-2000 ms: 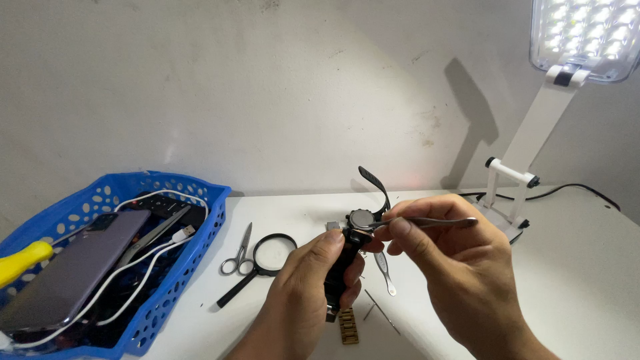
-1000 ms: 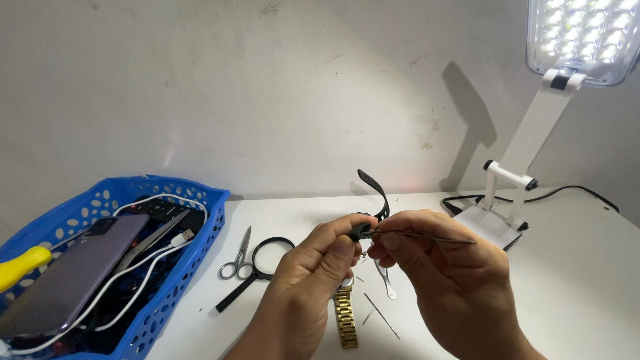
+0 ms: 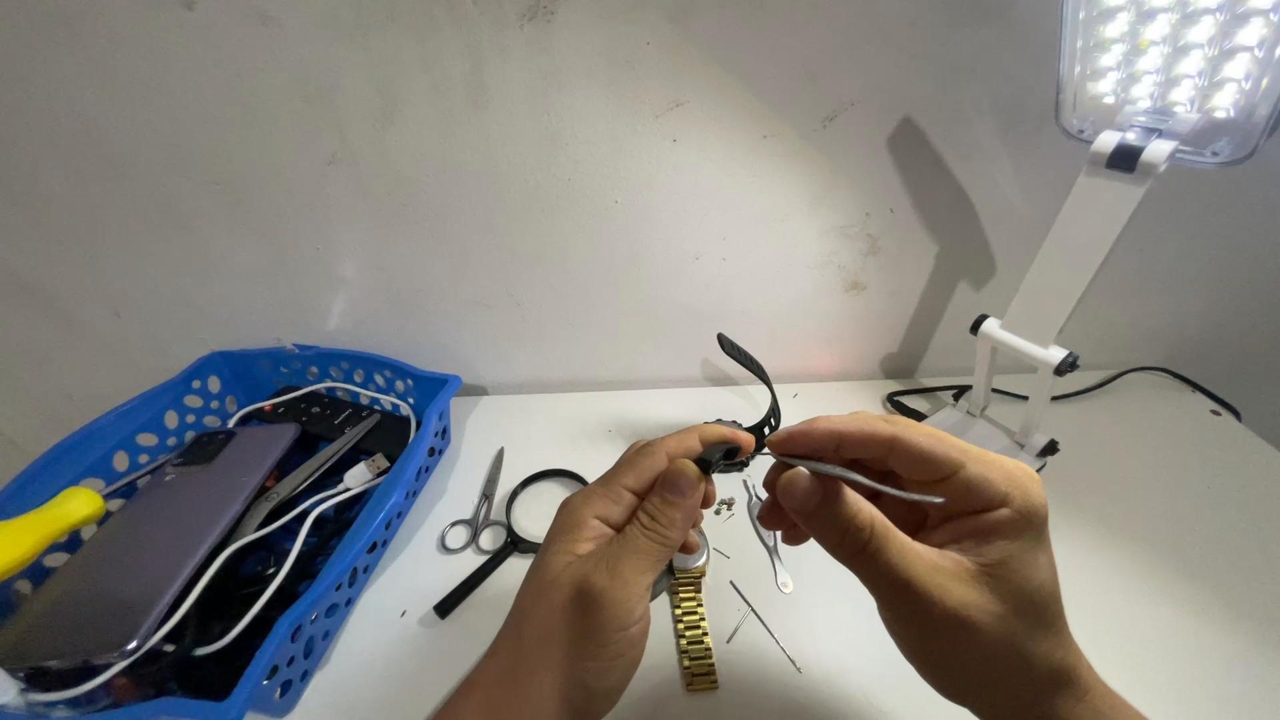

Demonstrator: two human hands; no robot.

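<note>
My left hand [image 3: 625, 525] grips a black wristwatch [image 3: 722, 457], most of it hidden by the fingers. The watch's black strap [image 3: 750, 370] curves up behind the hands. My right hand [image 3: 910, 520] pinches thin metal tweezers [image 3: 860, 478], their tip at the watch's edge. Below the hands lies a gold-coloured metal watch band [image 3: 693, 630] on a watch partly hidden by my left hand. Another metal tool, apparently tweezers [image 3: 767, 545], lies beside several tiny parts [image 3: 725, 506] and two thin metal pins or rods [image 3: 768, 628].
A blue plastic basket [image 3: 400, 540] at left holds a smartphone [image 3: 170, 540], a white USB cable [image 3: 365, 472], scissors and a yellow-handled tool [image 3: 50, 530]. Small scissors [image 3: 487, 505] and a magnifying glass [image 3: 512, 543] lie between basket and left hand. A white LED lamp [image 3: 1065, 250] stands at right.
My left hand has tilted the black watch, so its round face, visible two seconds ago, is now hidden. More of the gold-coloured band shows below the hands.
</note>
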